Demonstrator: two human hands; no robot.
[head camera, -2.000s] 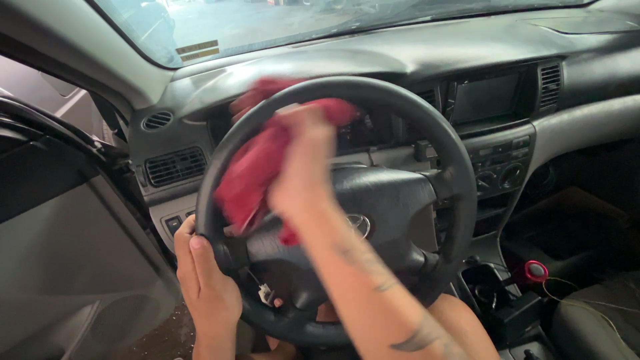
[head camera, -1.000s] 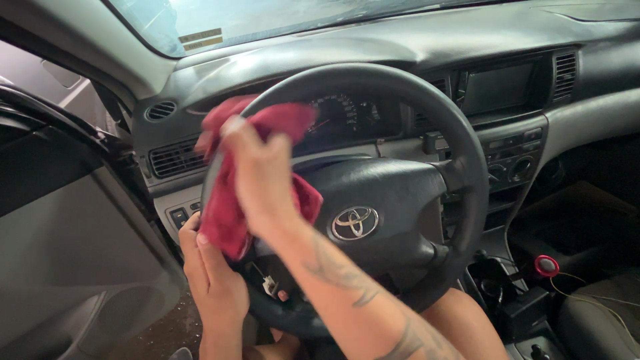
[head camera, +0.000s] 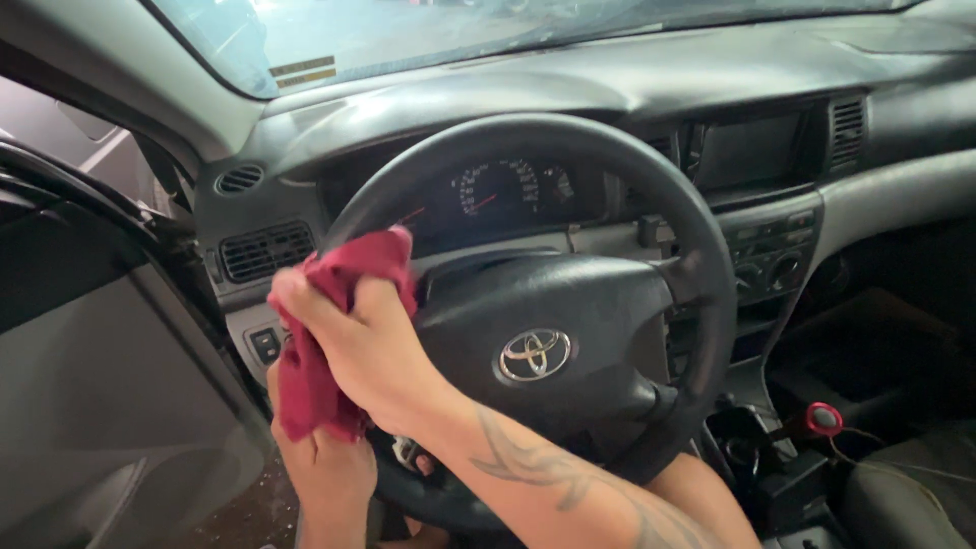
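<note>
My right hand (head camera: 370, 343) grips a red cloth (head camera: 309, 389), wrapped around the left side of the black steering wheel (head camera: 709, 305). Its forearm crosses in front of the wheel's lower half. Just below, my left hand (head camera: 332, 465) is at the lower left rim, partly covered by the hanging cloth; its fingers are mostly hidden, so its hold on the rim cannot be seen fully. A silver Toyota emblem (head camera: 534, 354) marks the wheel's hub. Behind the wheel's lower left part, keys (head camera: 406, 451) show near the column.
Behind the wheel lie the instrument cluster (head camera: 496, 191) and dashboard (head camera: 534, 88). An air vent (head camera: 267, 250) and switch panel (head camera: 264, 345) are close to the cloth. The door (head camera: 99, 396) stands open at left. At right are a screen (head camera: 751, 149) and a red-ringed gear knob (head camera: 823, 419).
My right hand and the cloth have moved down the left side of the rim, from the upper left towards my left hand. The left hand stays low on the left.
</note>
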